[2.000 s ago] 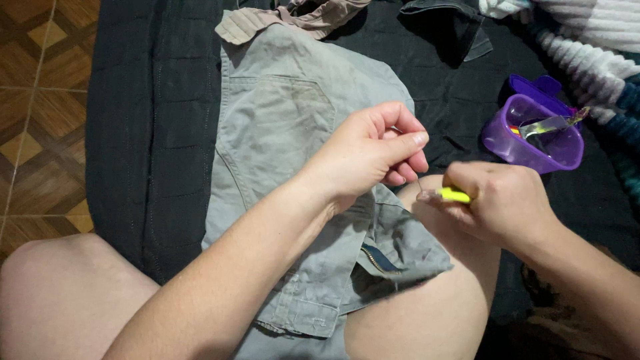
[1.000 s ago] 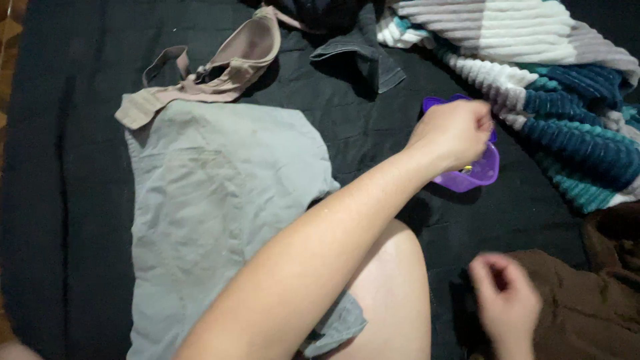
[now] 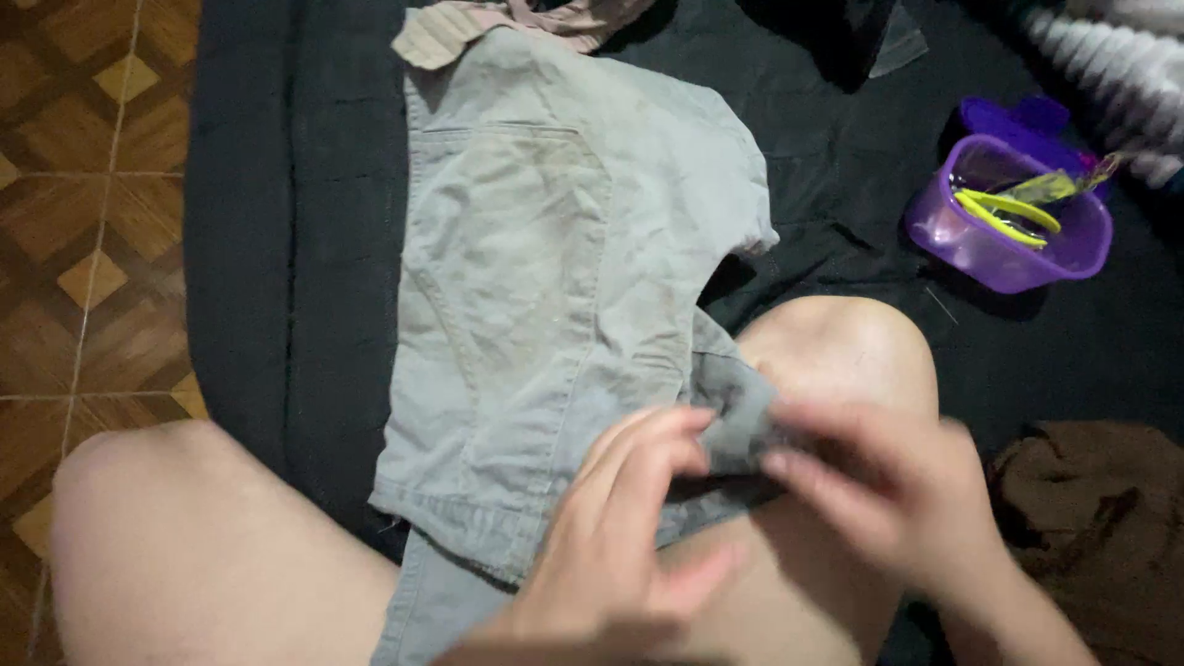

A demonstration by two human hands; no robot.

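Light gray cloth shorts or trousers (image 3: 518, 277) lie across my lap and the black bedding. My left hand (image 3: 629, 518) is over the garment's lower part, fingers apart and blurred, with nothing seen in it. At the right, my right hand (image 3: 879, 490) has its thumb and fingers at the edge of a darker gray fold (image 3: 731, 407); blur hides whether it pinches the cloth. An open purple plastic container (image 3: 1008, 259) at the upper right holds a yellow-green tool, seemingly small thread snips or tweezers (image 3: 1004, 220). A needle-like thin sliver (image 3: 942, 305) lies on the bedding near it.
Black quilted bedding (image 3: 250, 277) spreads beneath everything. A beige bra (image 3: 573, 23) touches the garment's top edge. A ribbed striped blanket (image 3: 1110, 74) is at the upper right, brown cloth (image 3: 1091, 527) at the lower right. Tiled floor (image 3: 92, 231) shows at the left.
The yellow-green tool, in my right hand two seconds ago, is now in the purple container. My left hand has come back from the container to the garment, and my right hand has moved to the fold.
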